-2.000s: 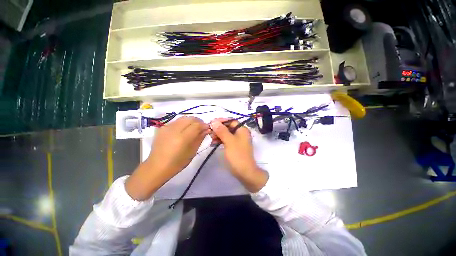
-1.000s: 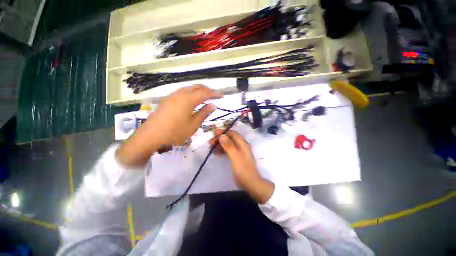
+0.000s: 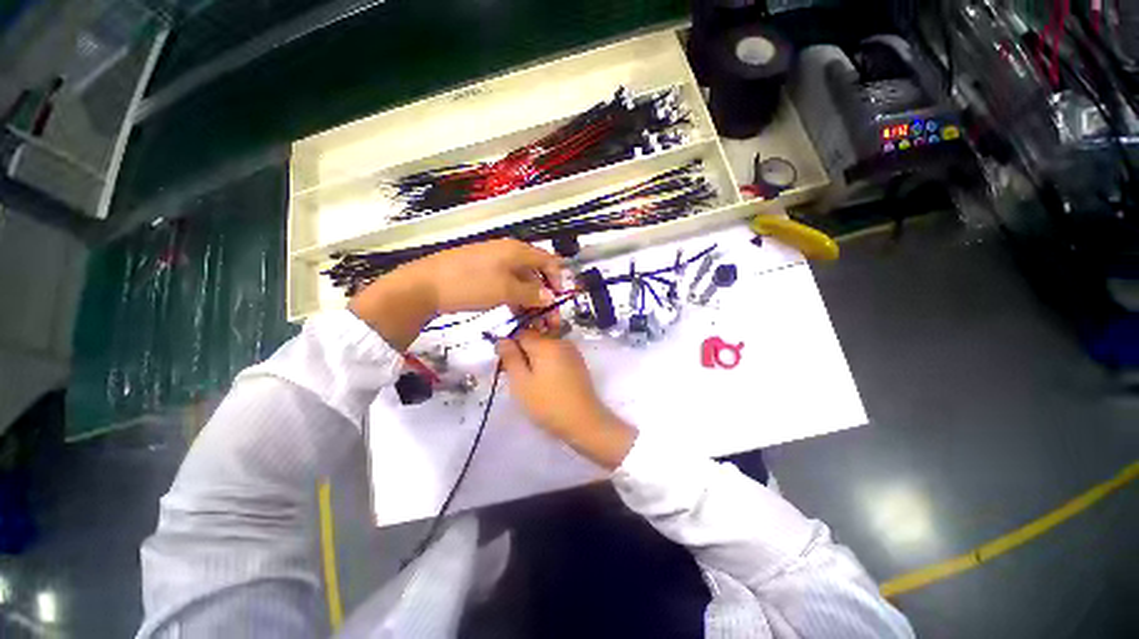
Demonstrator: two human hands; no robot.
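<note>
A wire harness (image 3: 650, 277) lies across the white board (image 3: 774, 393), its branches and connectors spread to the right. My left hand (image 3: 481, 277) is at the harness with its fingertips closed on the wires, just left of the black tape roll (image 3: 593, 300). My right hand (image 3: 550, 381) pinches the harness wires a little lower. A long black branch wire (image 3: 468, 462) hangs from there over the board's front edge. A dark connector (image 3: 414, 386) with red leads lies at the board's left. My fingers partly hide the wires between them.
The cream parts tray (image 3: 300, 237) stands behind the board with a red and black wire bundle (image 3: 537, 162) and a black wire bundle (image 3: 600, 215). A red ring (image 3: 721, 353) and a yellow object (image 3: 796, 237) are at right. Black tape rolls (image 3: 749, 81) and a grey machine (image 3: 874, 112) stand beyond.
My left hand has moved from above the wires onto the harness beside the tape roll. The view has turned, so the tray and board appear tilted. The dark connector at left has come into clear view.
</note>
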